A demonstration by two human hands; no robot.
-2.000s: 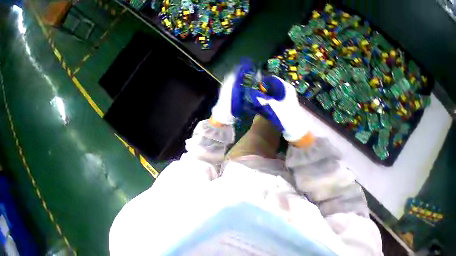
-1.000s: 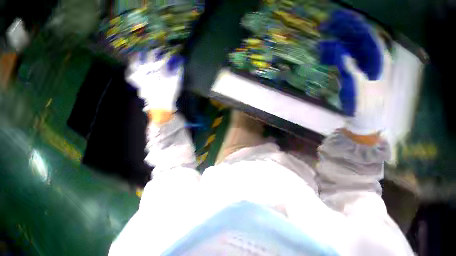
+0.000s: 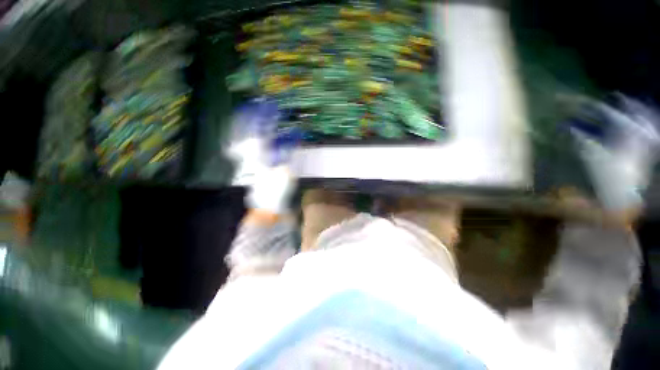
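Note:
A heap of small green circuit boards with yellow parts (image 3: 340, 72) fills a dark tray in front of me. The tray lies on a white sheet (image 3: 488, 108). My left hand (image 3: 264, 152), in a white glove with blue fingers, is blurred at the tray's near left corner. My right hand (image 3: 611, 148), in the same kind of glove, is blurred at the far right, beyond the white sheet. The blur hides whether either hand holds anything.
More heaped boards (image 3: 141, 108) lie on the bench to the left. A black bin (image 3: 184, 246) stands below the bench edge at the left. A brown box (image 3: 503, 253) is below the edge at the right. A blurred white shape with an orange band shows at the far left edge.
The view has turned, so the heaped tray now sits in front. My right hand has moved off the heap to the far right. My left hand is now by the tray's near left corner.

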